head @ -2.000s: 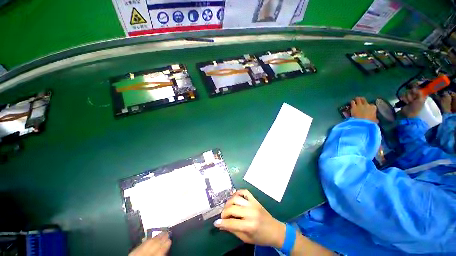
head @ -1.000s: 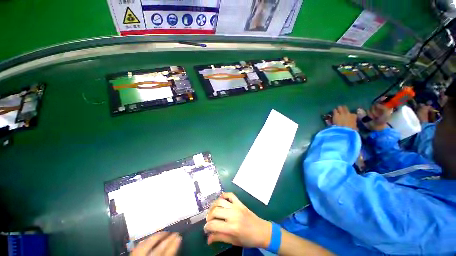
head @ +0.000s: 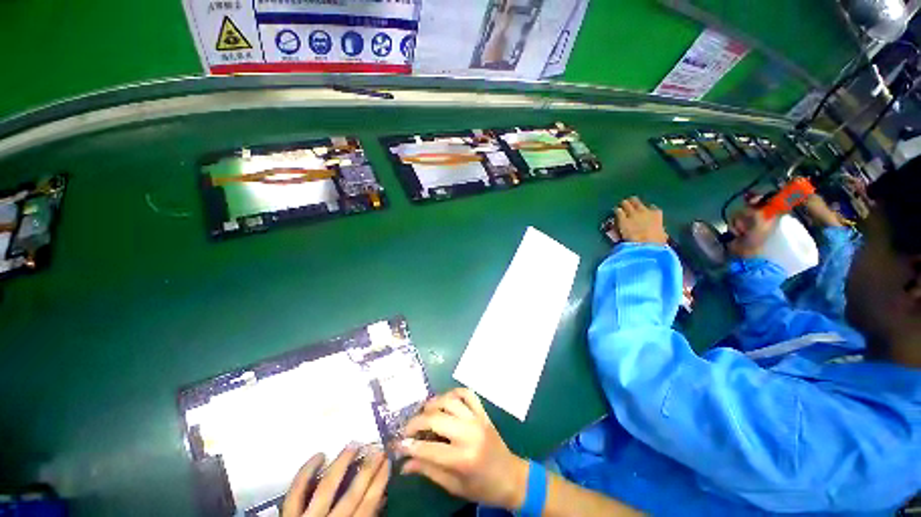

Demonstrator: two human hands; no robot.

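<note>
An opened tablet assembly (head: pixel 303 404) lies on the green bench in front of me, its large battery (head: pixel 293 429) glaring white. My left hand (head: pixel 338 485) lies over its near edge, fingers on the battery's lower right part, cut off by the bottom of the picture. My right hand (head: pixel 454 444), with a blue wrist strap (head: pixel 534 490), has bent fingertips at the tablet's near right corner by the board. Whether the fingertips hold a small piece cannot be seen. A plain white paper strip (head: pixel 518 321) lies to the right of the tablet.
More opened tablets lie at the back (head: pixel 293 187), back centre (head: pixel 449 165) and left edge (head: pixel 28 227). A coworker in a blue smock (head: pixel 697 384) sits close at right, with an orange-handled tool (head: pixel 790 198) and white cylinder (head: pixel 790 247) beyond. A blue bin (head: pixel 35 505) is at lower left.
My left hand has moved right along the tablet's near edge, towards my right hand. My right hand stays at the near right corner. The whole view has shifted slightly.
</note>
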